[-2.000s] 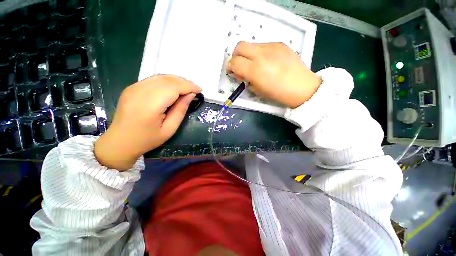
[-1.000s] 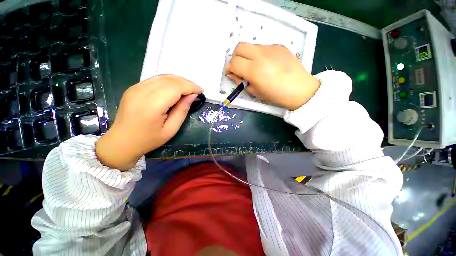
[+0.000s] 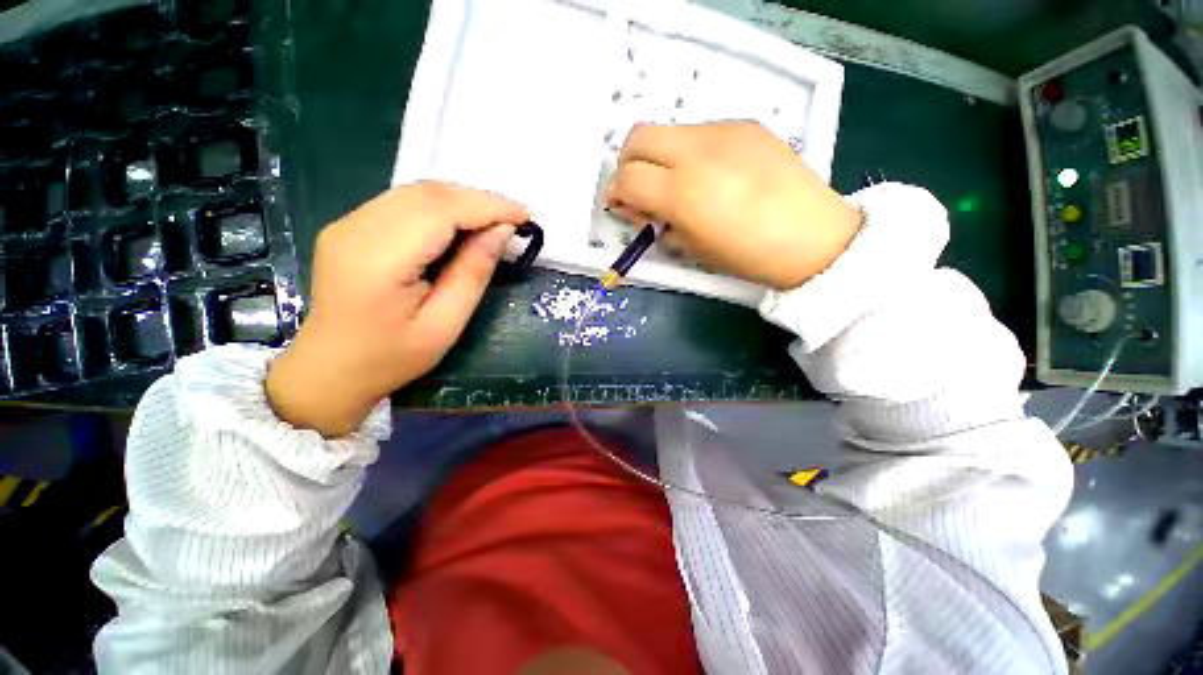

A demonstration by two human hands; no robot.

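Note:
My left hand (image 3: 396, 284) pinches a small black ring-like frame (image 3: 530, 245) between thumb and fingers, at the front edge of the white tray (image 3: 501, 119). The fingers hide part of the frame. My right hand (image 3: 732, 191) is over the tray's right compartment and grips a slim black pen (image 3: 633, 253). The pen's brass and blue rear end points down towards me, with a thin clear hose (image 3: 600, 446) running from it. The pen's tip is hidden under my fingers. Tiny grey parts (image 3: 637, 77) lie scattered in the right compartment.
A pile of white flakes (image 3: 577, 306) lies on the green mat in front of the tray. A clear blister tray (image 3: 198, 244) with square pockets is on the left. A control box (image 3: 1102, 224) with a lit button and knob stands on the right. The bench's front edge is near my body.
My left hand has tilted the black frame, so its open centre now shows. The whole view has shifted slightly. My right hand keeps its grip on the pen over the right compartment.

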